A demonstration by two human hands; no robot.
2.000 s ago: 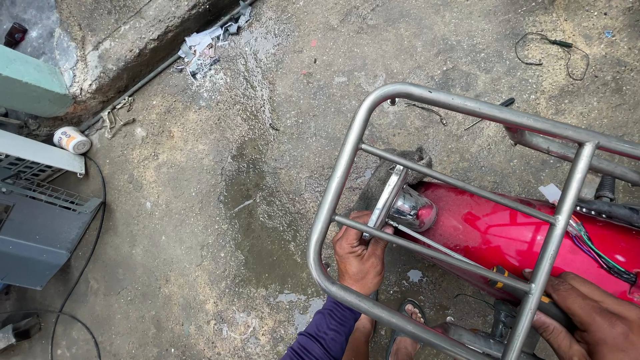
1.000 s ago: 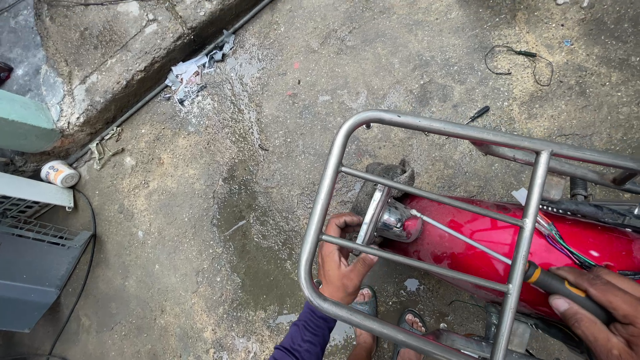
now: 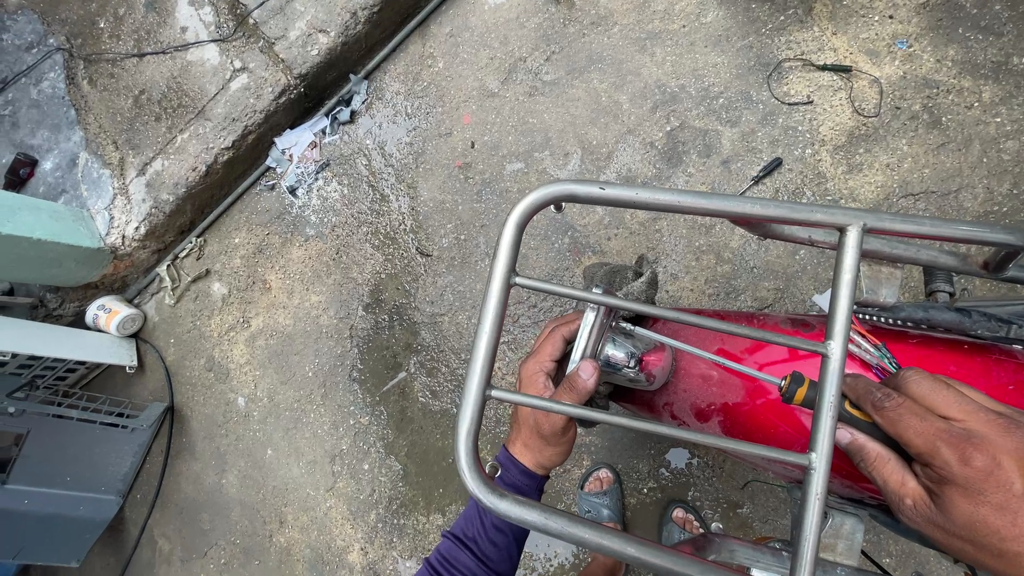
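My left hand [image 3: 552, 392], in a purple sleeve, grips the rim of a chrome lamp housing [image 3: 636, 358] under a metal tube rack [image 3: 688, 204]. The lamp sits at the end of a red painted fender [image 3: 720, 400]. In my right hand [image 3: 944, 456] is the black and yellow handle of a long screwdriver [image 3: 720, 362]. Its shaft passes beneath the rack bars, and its tip meets the chrome housing near the rim. A grey rag [image 3: 620, 280] lies behind the lamp. Loose coloured wires [image 3: 876, 352] show beside my right hand.
A small screwdriver [image 3: 764, 172] and a thin cable [image 3: 848, 76] lie on the concrete. At the left are a grey plastic housing [image 3: 72, 472], a white cup [image 3: 114, 316] and a pale green block [image 3: 48, 240]. Two sandalled feet [image 3: 600, 496] stand below the rack.
Two seconds ago the screwdriver lay lower, below the lamp; its tip has moved up to the chrome housing's rim. My left hand stays at the lamp.
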